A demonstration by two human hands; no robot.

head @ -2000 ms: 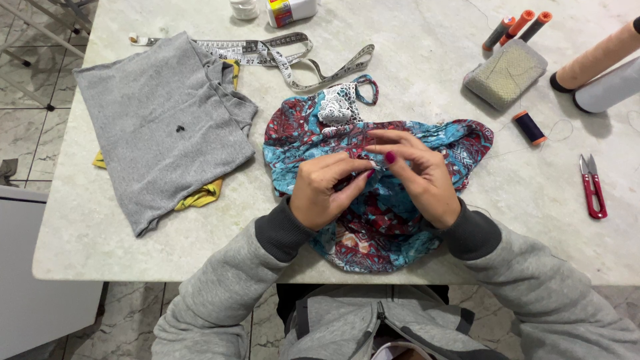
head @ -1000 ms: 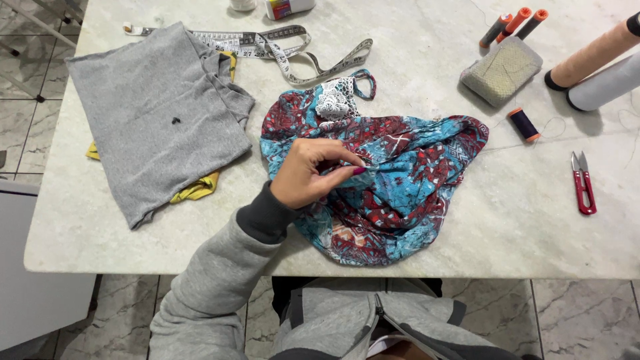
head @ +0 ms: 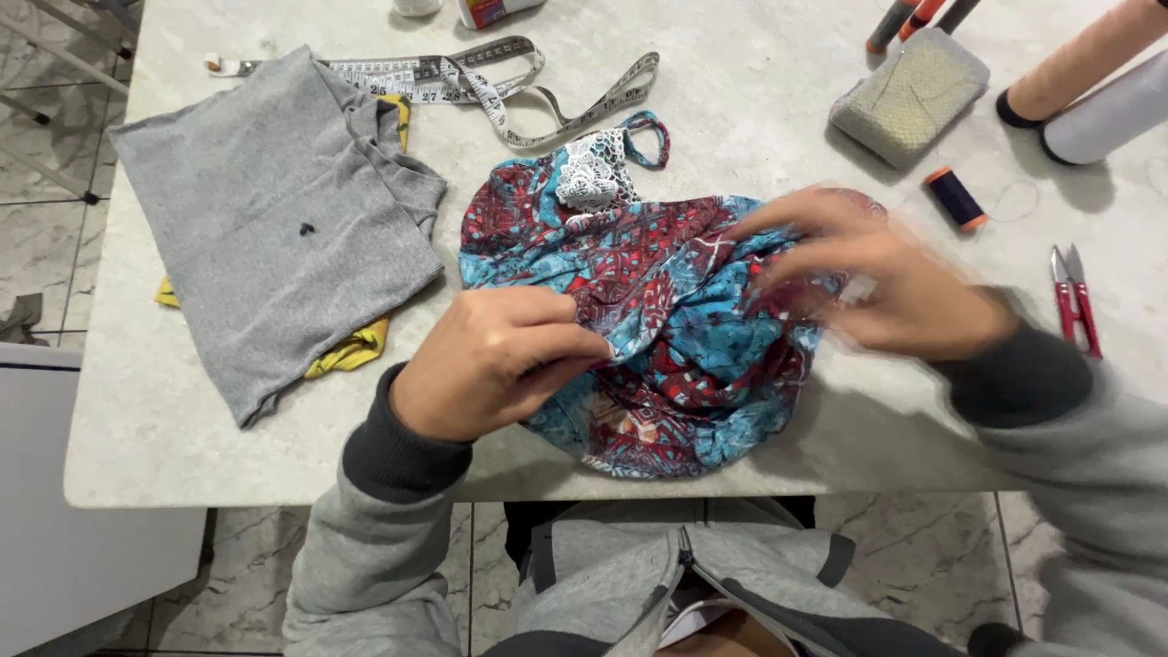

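A blue and dark red patterned fabric garment (head: 639, 265) lies bunched near the table's front edge, with a white lace piece (head: 591, 178) and a narrow loop strap at its top. My left hand (head: 502, 356) pinches the garment's fabric between thumb and fingers at its left middle. Blurred by motion, my right hand (head: 876, 274) is over the garment's right side with its fingers apart; whether it holds a needle or thread cannot be told. To the right lie a dark thread spool (head: 955, 198) with orange ends and red-handled thread snips (head: 1075, 301).
A folded grey cloth (head: 283, 228) lies over a yellow one (head: 351, 351) at left. Behind are a tape measure (head: 511, 100) and part of a bottle (head: 493, 7). A pincushion (head: 911, 96), more thread spools and two large cones (head: 1086, 64) stand at back right of the marble-like table (head: 274, 474).
Two seconds ago both hands were close together over the garment. One second ago my right hand was out of view; now it is back, over the garment's right side. My left hand still pinches the fabric.
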